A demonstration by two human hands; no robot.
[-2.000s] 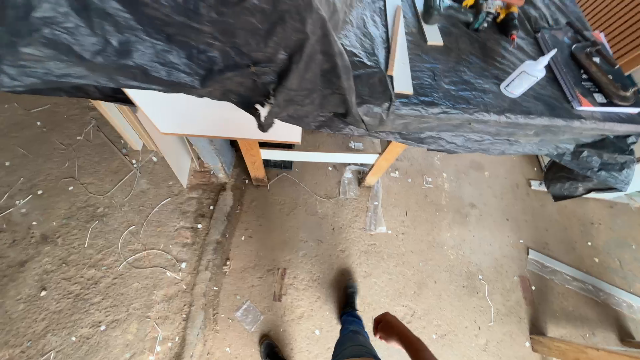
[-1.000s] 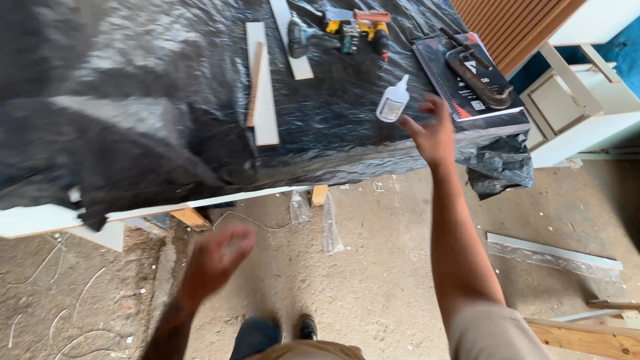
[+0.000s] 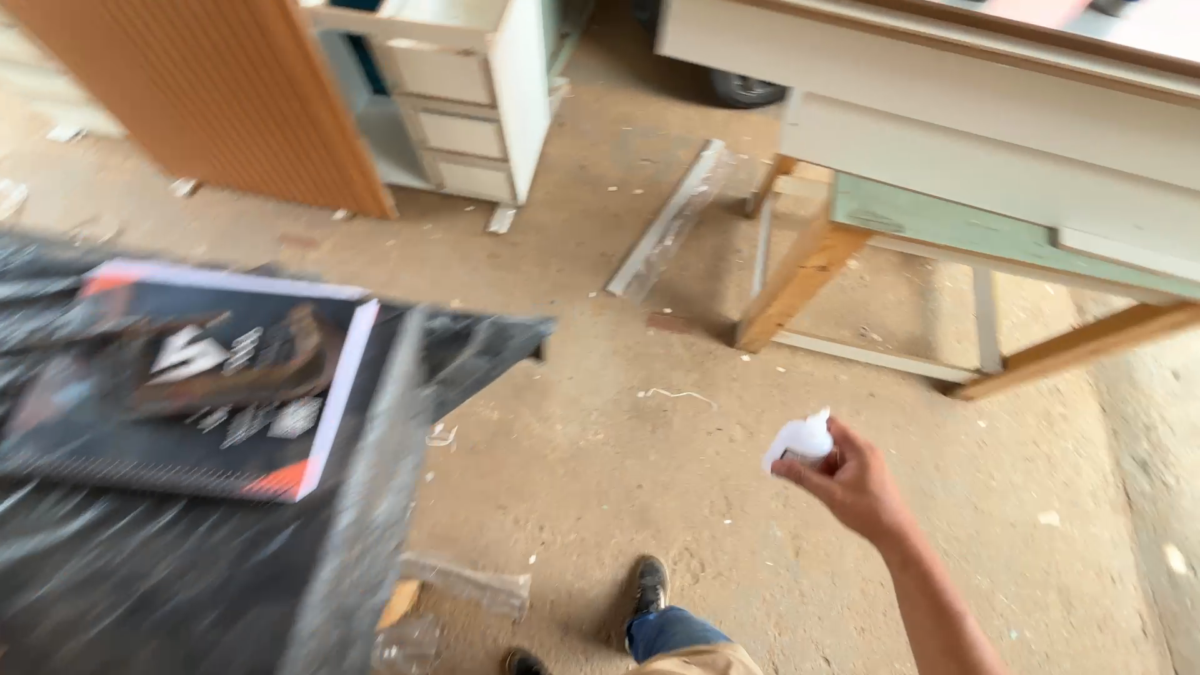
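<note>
My right hand (image 3: 848, 478) holds a small white plastic bottle (image 3: 802, 442) between thumb and fingers, out over the concrete floor, clear of both benches. My left hand is out of the picture. On the left, a metal C-clamp (image 3: 234, 375) lies on a flat black box with orange corners (image 3: 187, 469), which rests on a bench covered in black plastic sheeting (image 3: 141, 572). The clamp and box are blurred.
Ahead stands a white drawer cabinet (image 3: 459, 122) beside a slatted wood-tone panel (image 3: 216, 103). A plastic-wrapped strip (image 3: 670, 220) lies on the floor. At the right is a workbench with wooden legs (image 3: 802, 277) carrying white panels (image 3: 937, 122). Plastic scraps (image 3: 469, 581) lie near my feet.
The white bottle, lying on the black sheeting one second ago, is now in my right hand, off the bench. My left hand has left the view. The view has swung strongly to the right.
</note>
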